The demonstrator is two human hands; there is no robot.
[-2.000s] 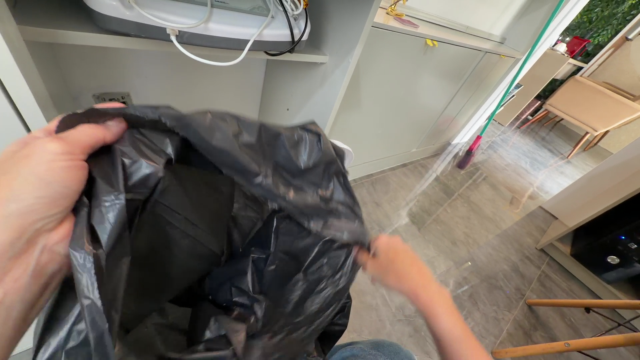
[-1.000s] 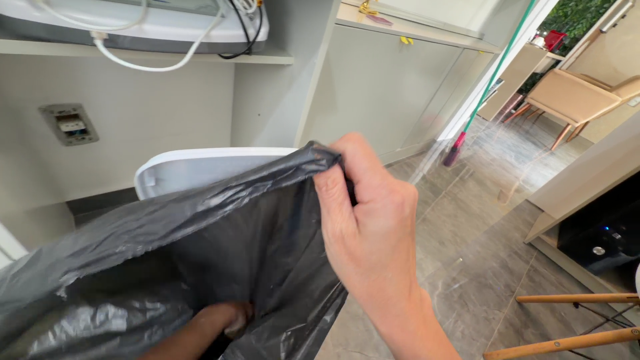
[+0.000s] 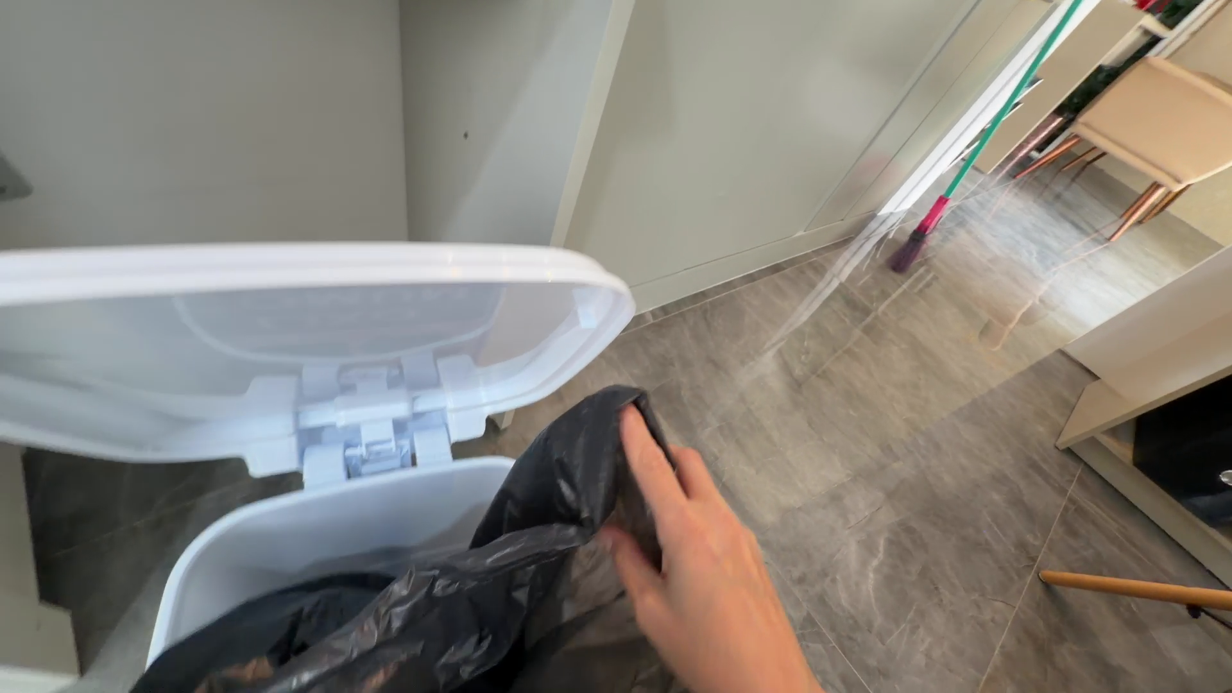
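A black plastic bin bag (image 3: 462, 597) lies partly inside a white plastic trash bin (image 3: 221, 539), with its edge raised at the bin's right side. The bin's hinged lid (image 3: 318, 265) stands open behind it. My right hand (image 3: 688, 549) grips the bag's edge between thumb and fingers, just right of the bin's rim. Of my left hand (image 3: 241, 674), only a little skin shows at the bottom, within the bag; its fingers are hidden.
A grey cabinet (image 3: 731, 125) stands behind the bin. On the grey tiled floor (image 3: 866, 481), a broom (image 3: 929, 231) with a green handle leans at the upper right. A beige chair (image 3: 1155, 115) is farther off, and a wooden leg (image 3: 1136, 589) crosses the right edge.
The bag has gone from being held up in front of me to lying down in the bin. More of the bin and its open lid now shows. The view has tilted downward.
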